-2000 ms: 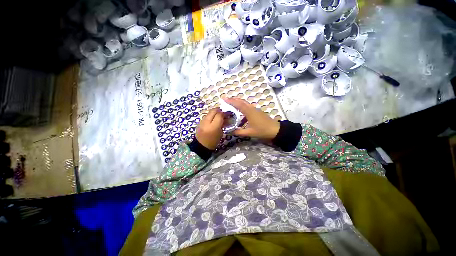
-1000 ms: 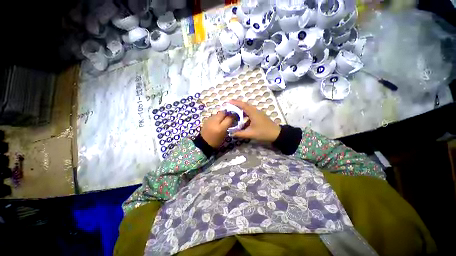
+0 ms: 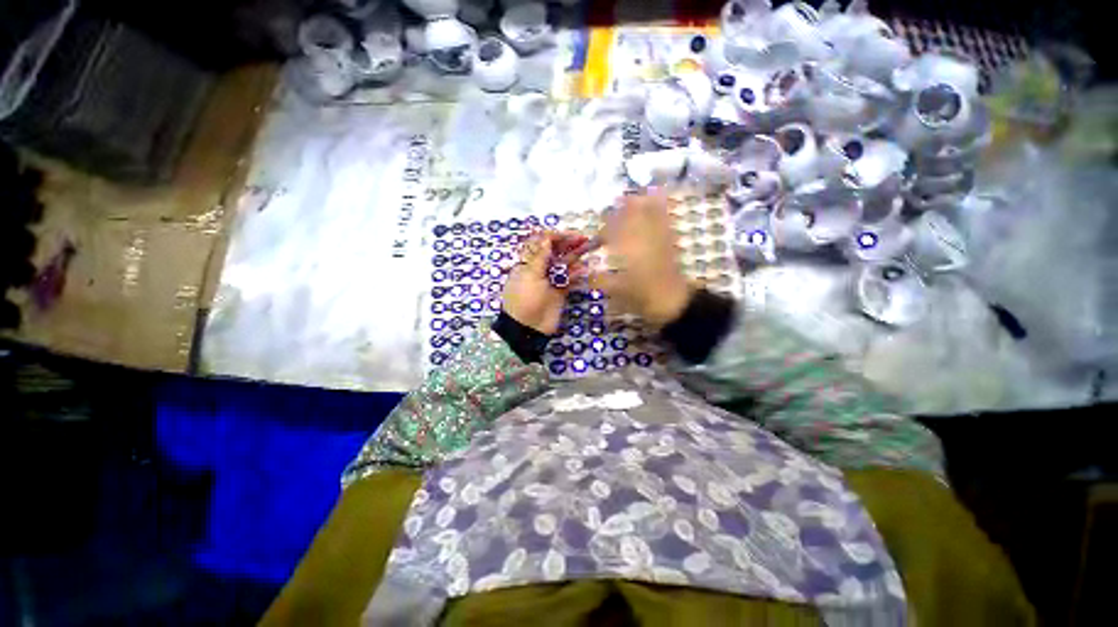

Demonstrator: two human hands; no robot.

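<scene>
The flat holding tray point(image 3: 714, 256) lies in front of me, with purple-ringed round inserts filling its left and lower part and bare holes at the upper right. My left hand point(image 3: 537, 287) is over the middle of the tray, with a round insert point(image 3: 560, 274) at its fingertips. My right hand point(image 3: 642, 260) is motion-blurred over the tray, just right of my left hand; whether it holds anything cannot be told. The heap of white shells with dark spots point(image 3: 819, 221) lies beyond the tray to the right.
More white shells point(image 3: 495, 64) lie at the back left. A slim dark tool point(image 3: 1008, 321) lies right of the heap. A yellow-orange strip point(image 3: 597, 61) is between the heaps. Grey stacked sheets point(image 3: 117, 104) stand at far left. A dark dotted grid point(image 3: 969, 44) shows behind the heap.
The white shell that was between my hands no longer shows there. My hands have moved apart, the right one blurred and raised towards the tray's far side. The whole view has shifted, with the bench appearing further right.
</scene>
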